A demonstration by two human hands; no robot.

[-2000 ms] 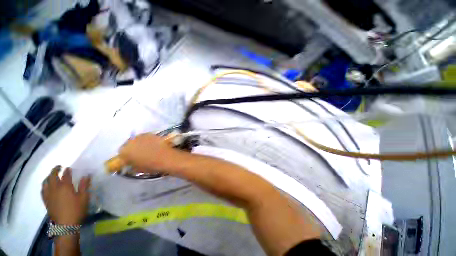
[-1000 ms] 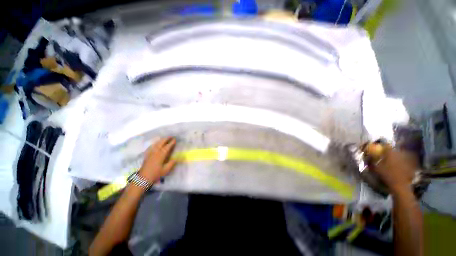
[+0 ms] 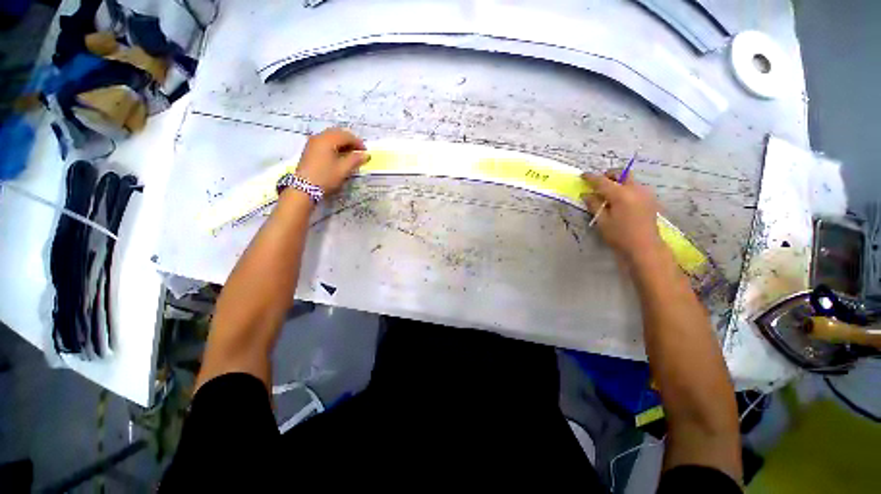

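The yellow curved template (image 3: pixel 522 173) lies on top of the white waistband piece (image 3: pixel 464 152), whose white edge shows along the template. My left hand (image 3: pixel 331 162) pinches the template left of its middle, thumb and finger together. My right hand (image 3: pixel 618 207) has its fingers on the template at the right and also holds a thin blue-purple pen (image 3: pixel 627 169) that points up. What lies under the right fingers is hidden.
The iron (image 3: pixel 807 328) rests on the scorched white cloth at the right end. A white tape roll (image 3: pixel 760 64) and curved bands (image 3: pixel 483 42) lie at the far side of the table. Dark bands (image 3: pixel 72 260) and fabric scraps (image 3: pixel 106 77) are at the left.
The right hand has let go of the iron and come to the template. The yellow template has moved away from my body onto the white band. The left hand has moved up to it.
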